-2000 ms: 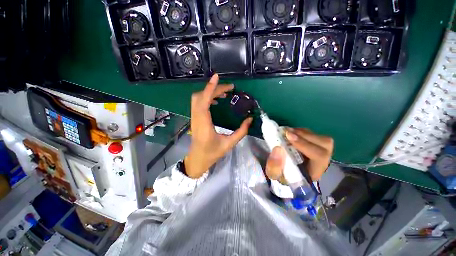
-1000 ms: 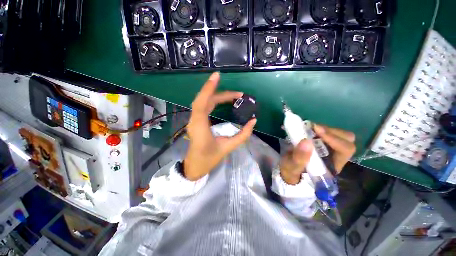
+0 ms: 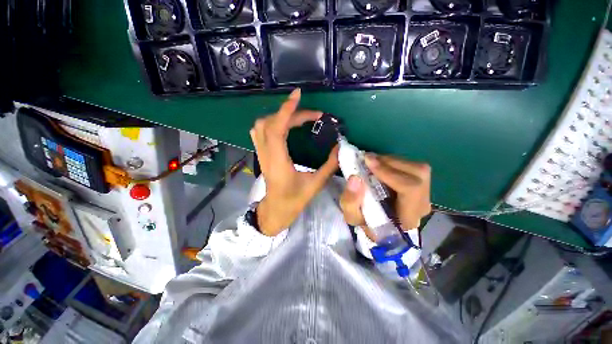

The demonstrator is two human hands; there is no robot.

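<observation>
My left hand [image 3: 285,164] holds a small round black part, likely a speaker unit [image 3: 325,132], between thumb and a finger above the mat's front edge. A small white-outlined rectangle shows on its face. My right hand [image 3: 396,191] holds the white glue syringe [image 3: 360,184] like a pen. The needle tip is at the part's right edge; whether it touches cannot be told. The syringe's blue cap [image 3: 390,253] points down toward my coat. Behind them lies the black blister tray [image 3: 231,90] with similar discs in its pockets; one front-row pocket [image 3: 299,55] is empty.
The green mat [image 3: 429,134] lies under the tray. A white sheet with rows of tiny metallic pieces [image 3: 564,134] and a blue box [image 3: 596,218] are at right. At left stand a white machine [image 3: 158,232] with a handheld control panel [image 3: 64,158] and shiny black stacked trays [image 3: 33,40].
Since one second ago, my right hand has moved left, bringing the syringe needle back to the black part. My left hand still holds the part. The view has shifted slightly.
</observation>
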